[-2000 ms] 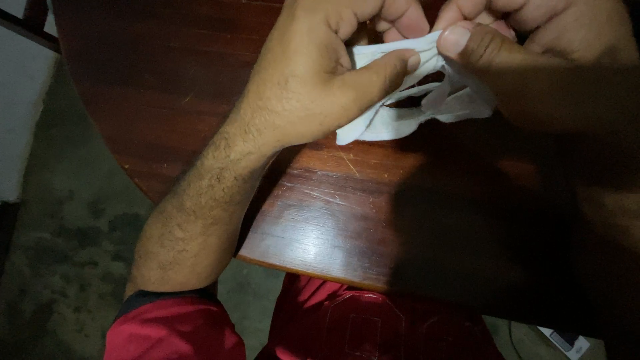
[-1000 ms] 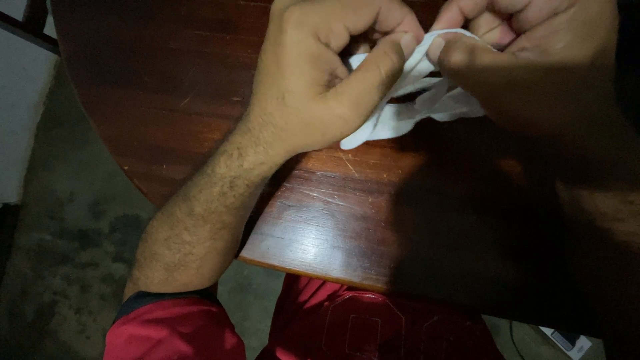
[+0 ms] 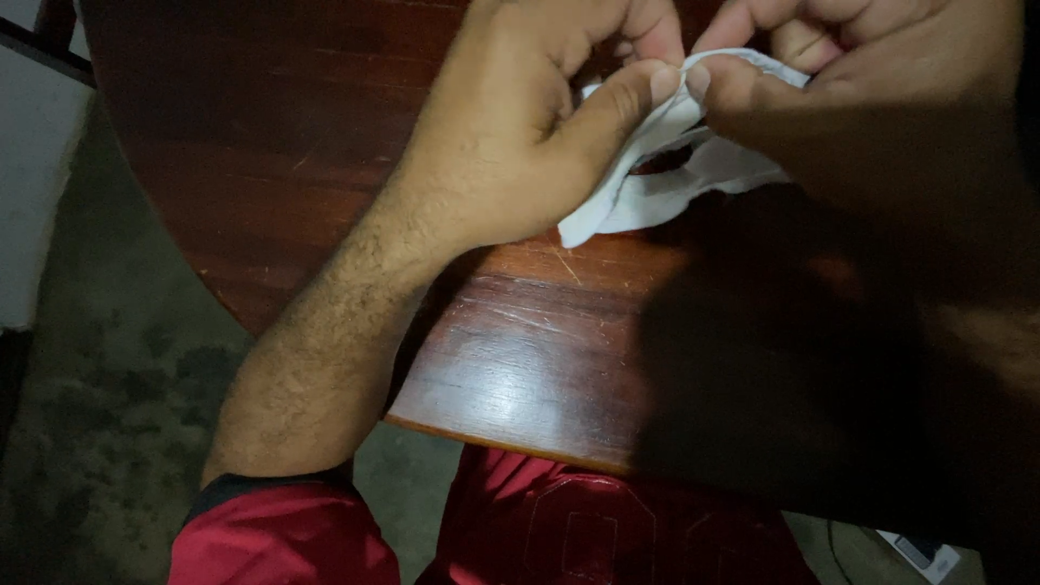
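Note:
A piece of white cloth (image 3: pixel 650 195) with open gaps in it hangs between my hands over the dark wooden table, at the upper right of the head view. My left hand (image 3: pixel 528 114) pinches its upper edge between thumb and fingers. Right beside it, thumb tip almost against thumb tip, my right hand (image 3: pixel 812 73) pinches the same edge. The lower left corner of the cloth hangs past my left thumb. My right palm hides the right part of the cloth, and the frame's top edge cuts off some fingers.
The polished wooden table (image 3: pixel 504 374) has a curved edge at the left and a front edge above my lap. A strong shadow covers its right side. A white object with a printed label (image 3: pixel 922 556) lies below the table at the lower right, beside a thin cable.
The cloth's upper edge, fairly straight between my hands two seconds ago, is now bunched and curved at my fingertips. My thumbs have come closer together. Both hands stay in nearly the same place.

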